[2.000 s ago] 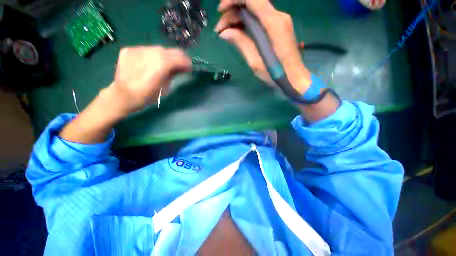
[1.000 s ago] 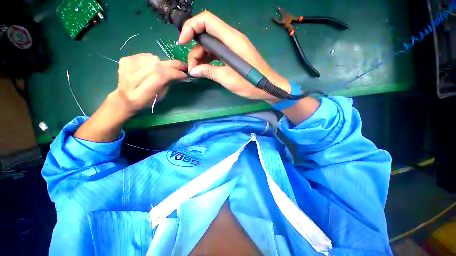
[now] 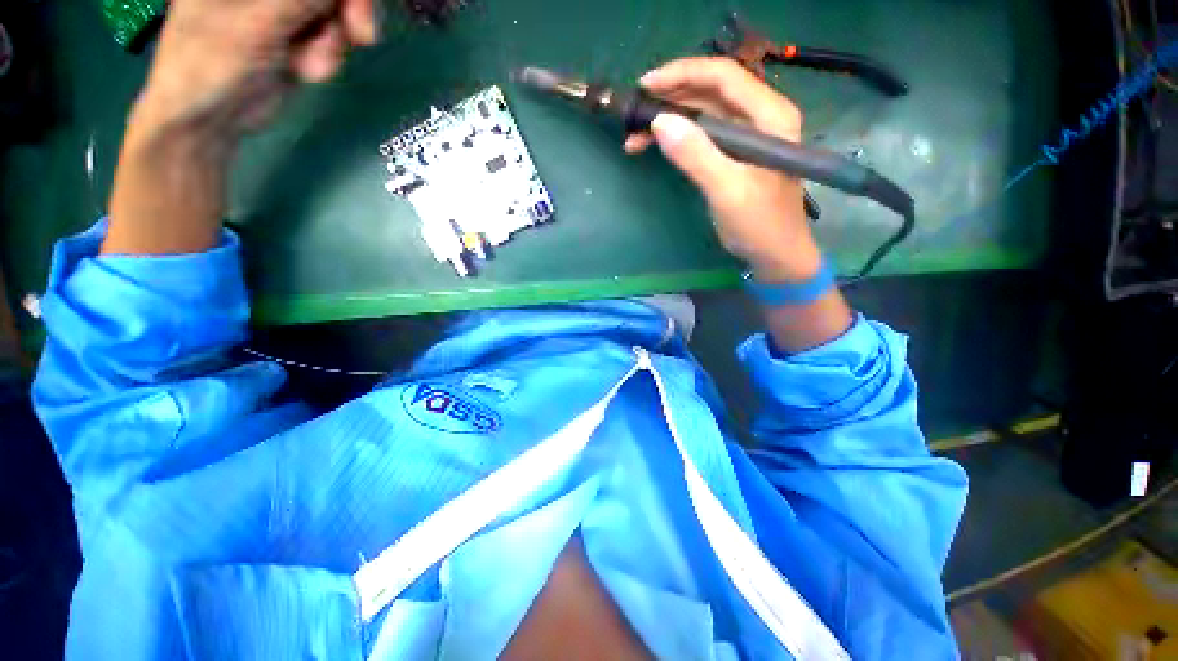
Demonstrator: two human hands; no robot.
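The circuit board [image 3: 472,168] lies on the green mat [image 3: 620,239] with its pale, chip-covered face up, touched by neither hand. My right hand [image 3: 743,155] holds the soldering iron [image 3: 788,158] by its thick black handle, the metal tip pointing left, above and to the right of the board. My left hand [image 3: 258,52] is raised at the upper left, blurred and partly cut off by the top edge. Whether it holds anything cannot be told.
Nippers [image 3: 840,65] lie behind my right hand, partly hidden. A green board [image 3: 129,20] is cut off at the top left. The dark component heap [image 3: 433,10] shows at the top edge. A coiled blue cord [image 3: 1117,97] hangs at the right.
My left hand has moved up and left, away from the board. The board now lies pale face up. My right hand has moved right with the iron, its tip now swung to point left.
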